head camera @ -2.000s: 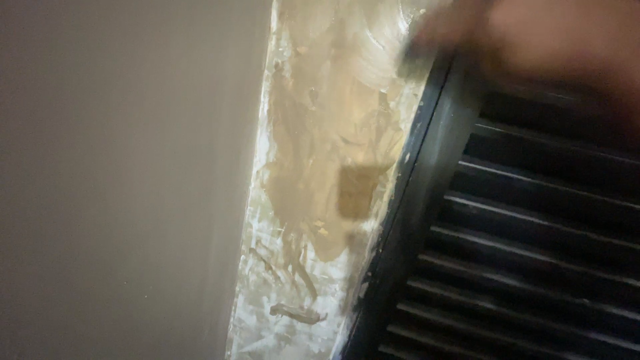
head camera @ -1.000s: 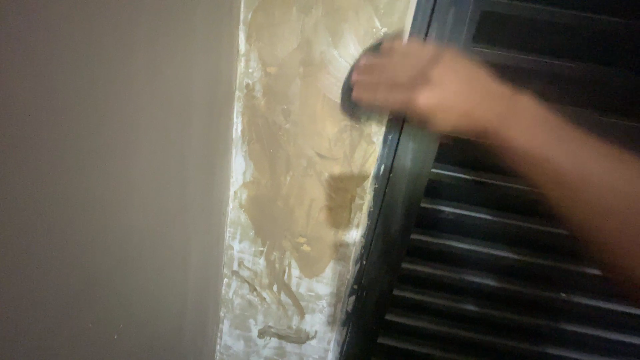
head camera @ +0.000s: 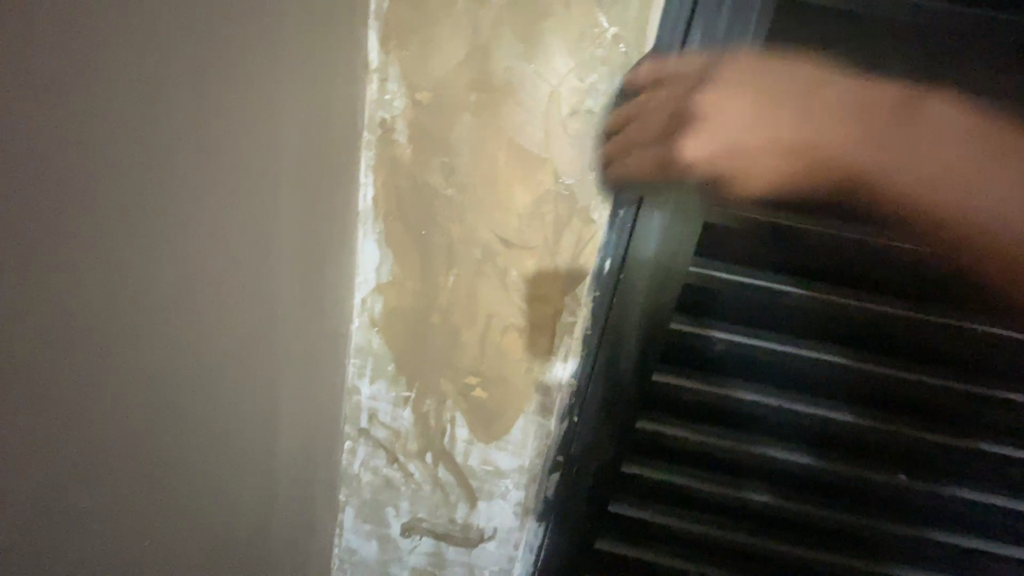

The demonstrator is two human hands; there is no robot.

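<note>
My right hand reaches in from the right edge, blurred by motion. Its fingers curl at the right side of a patchy wall strip, close to the dark frame of a louvred shutter. A thin, greyish edge of something shows at the fingertips, too blurred to name; most of it is hidden by the hand. Tan filler is smeared over the strip's upper and middle parts, with whitish streaks showing lower down. A darker, squarish patch lies on the strip below the hand. My left hand is out of view.
A plain grey-brown wall surface fills the left side. On the right stands the dark louvred shutter, with its slats running sideways, and its tilted frame borders the strip.
From the top right two seconds ago, my hand has come down beside the strip. Against one second ago it is nearer the shutter frame. The dark object at its fingers shows less now.
</note>
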